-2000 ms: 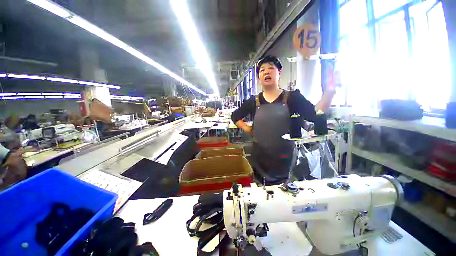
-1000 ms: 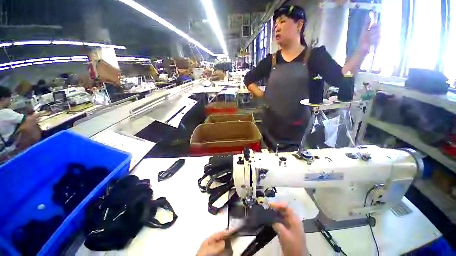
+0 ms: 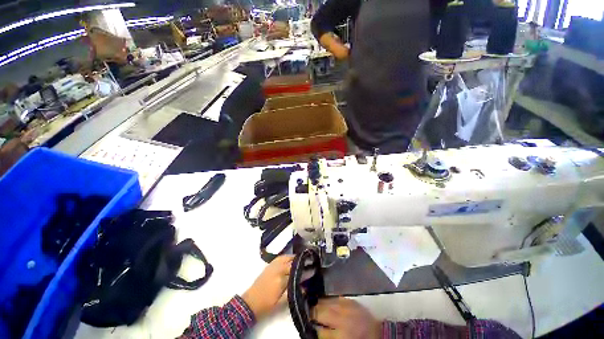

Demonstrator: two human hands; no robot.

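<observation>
A black strap piece (image 3: 300,298) with a thin pale line along it lies curved at the front of the white sewing machine (image 3: 410,195), its far end by the needle area. My left hand (image 3: 270,286) is at the strap's left side near the presser foot; its fingertips are partly hidden by the strap. My right hand (image 3: 344,319) holds the strap's near part from the right. The needle and foot are too small to make out clearly.
Black loops (image 3: 268,198) lie behind and left of the machine head. A black heap (image 3: 129,271) sits beside the blue bin (image 3: 122,192) at left. A slim dark tool (image 3: 452,291) and a pale sheet (image 3: 397,255) lie under the arm. A person (image 3: 391,79) stands behind.
The view has tipped down and moved closer. Both hands, absent two seconds ago, have moved from in front of the machine to the needle area, and the black piece now stands curved between them.
</observation>
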